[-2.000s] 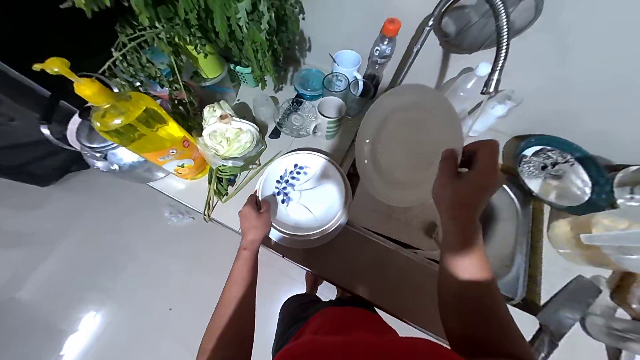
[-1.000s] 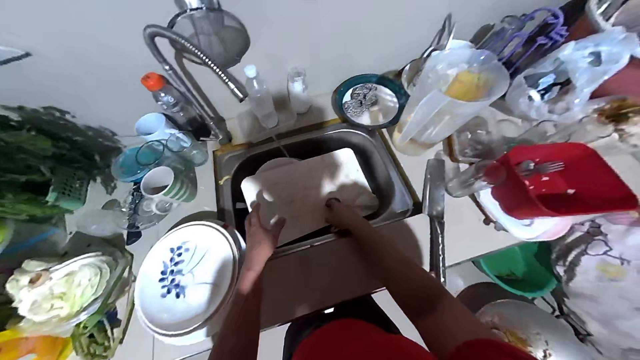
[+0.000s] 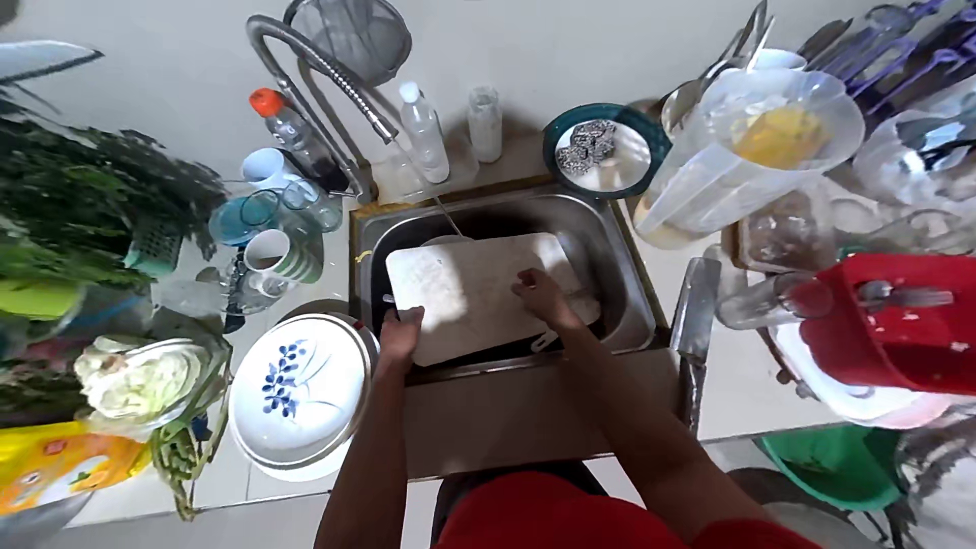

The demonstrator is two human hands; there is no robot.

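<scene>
A pale rectangular cutting board lies over the steel sink basin. My left hand grips the board's left edge near its lower corner. On the board's upper face rests my right hand, its fingers curled; whether it holds something small cannot be told. Part of a round dish shows behind the board's far edge. A thin stream of water runs down from the flexible faucet behind it. White plates with a blue flower pattern are stacked left of the sink.
Cups and a bottle with an orange cap stand left of the faucet. A green-rimmed bowl sits behind the sink. On the right are a cleaver, a plastic pitcher and a red basket. Cauliflower or cabbage lies left.
The view has swung toward the sink. My right hand held up a pale oval plate two seconds ago and is now on the cutting board. My left hand has gone from the patterned plates to the board.
</scene>
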